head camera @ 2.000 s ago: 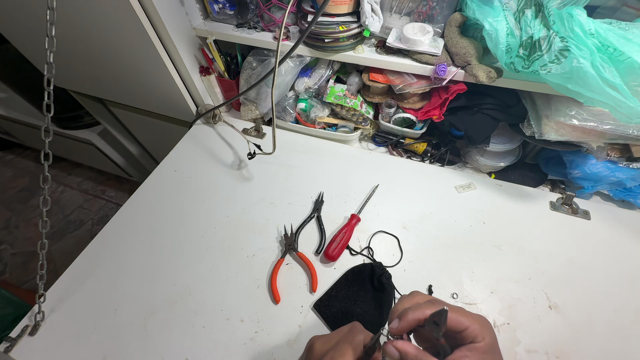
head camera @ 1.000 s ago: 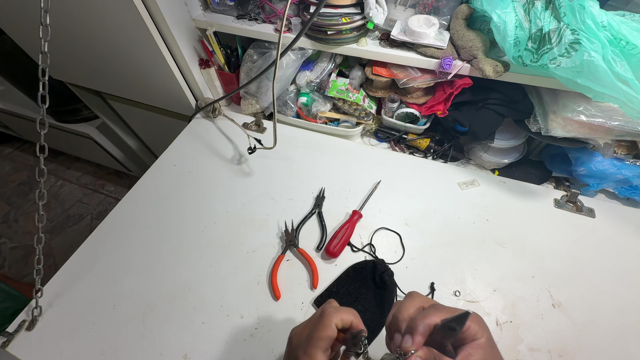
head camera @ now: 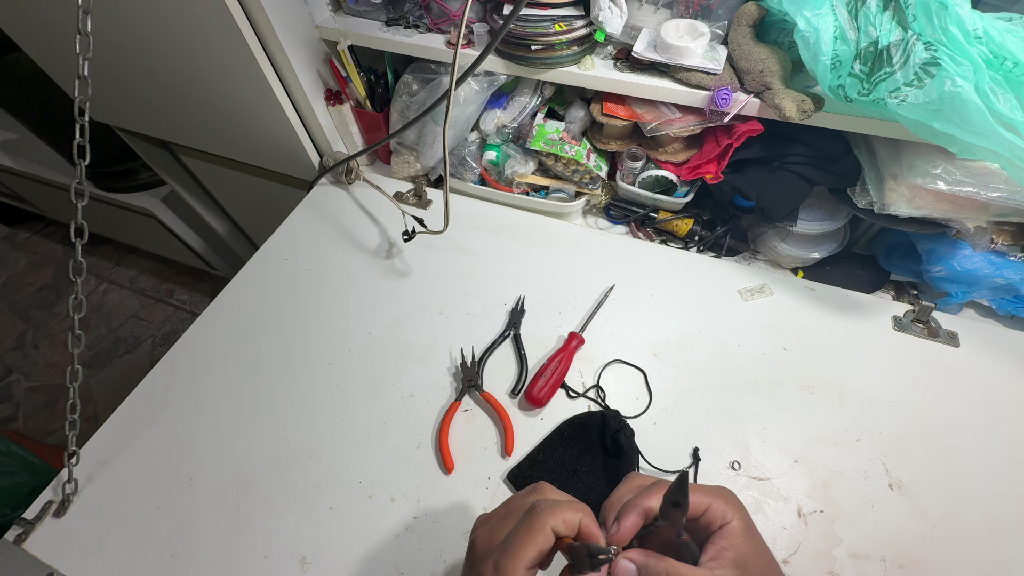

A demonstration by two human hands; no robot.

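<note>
At the bottom edge, my left hand (head camera: 528,528) is closed on small pliers (head camera: 589,556) with an orange handle part and dark jaws. Touching it on the right, my right hand (head camera: 696,520) holds dark-jawed pliers (head camera: 675,504), their tip pointing up. A tiny metal piece (head camera: 612,550) shows between the fingers at the jaws; its exact form is hidden. Behind my hands lies a black drawstring pouch (head camera: 580,456). Left of it are orange-handled pliers (head camera: 470,400), black-handled pliers (head camera: 512,340) and a red-handled screwdriver (head camera: 560,368). A small metal ring (head camera: 735,465) lies to the right.
A shelf (head camera: 592,76) along the back holds spools, bags and a green plastic bag (head camera: 904,72). Below it stand filled trays (head camera: 520,198). A wire stand (head camera: 448,144) reaches over the white tabletop (head camera: 280,360). A metal chain (head camera: 78,240) hangs at left; a hinge (head camera: 924,324) sits at right.
My hands have come closer together than one second ago, and the left pliers' jaws now meet the right fingers. The tools and the pouch on the tabletop have stayed put.
</note>
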